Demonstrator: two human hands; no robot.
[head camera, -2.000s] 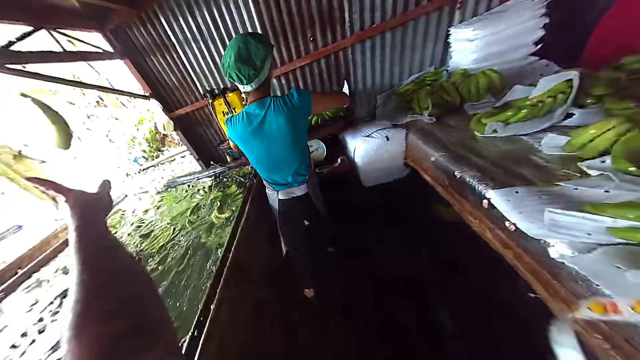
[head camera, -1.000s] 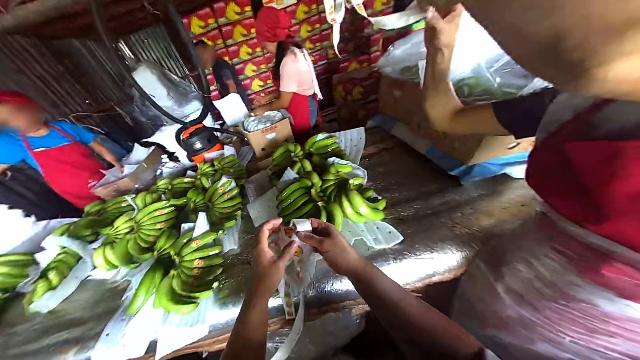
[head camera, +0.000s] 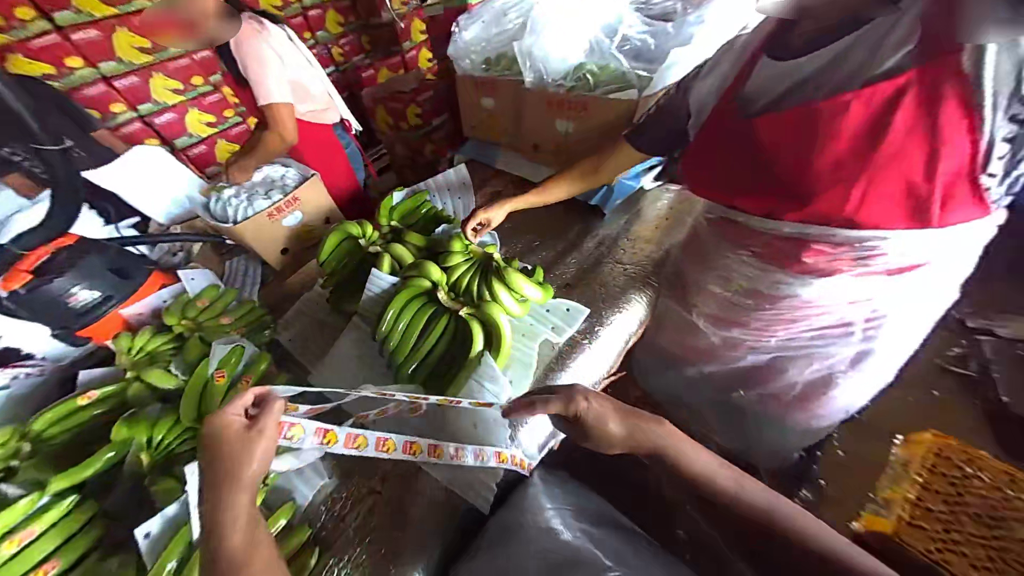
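Observation:
A strip of small stickers (head camera: 412, 448) on white backing is stretched, folded over in loops, between my two hands. My left hand (head camera: 242, 436) pinches its left end. At the other end, the fingers of my right hand (head camera: 572, 412) close on the strip near the table edge. Just beyond the strip, green banana bunches (head camera: 440, 320) lie on white perforated sheets (head camera: 552, 320). More green bananas (head camera: 76, 464), some bearing stickers, lie at the left, beside and beneath my left hand.
A co-worker in a red apron (head camera: 832, 152) stands at right, one hand (head camera: 484, 220) on the bananas. Another person (head camera: 280, 88) works at an open carton (head camera: 296, 224). An orange and black machine (head camera: 88, 288) is at left, a yellow crate (head camera: 948, 496) at lower right, stacked red boxes (head camera: 144, 72) behind.
My hands have moved apart and the sticker strip, bunched between them a second ago, is now stretched out. The co-worker's raised arm has come down to the bananas. The view has swung strongly since the first frame.

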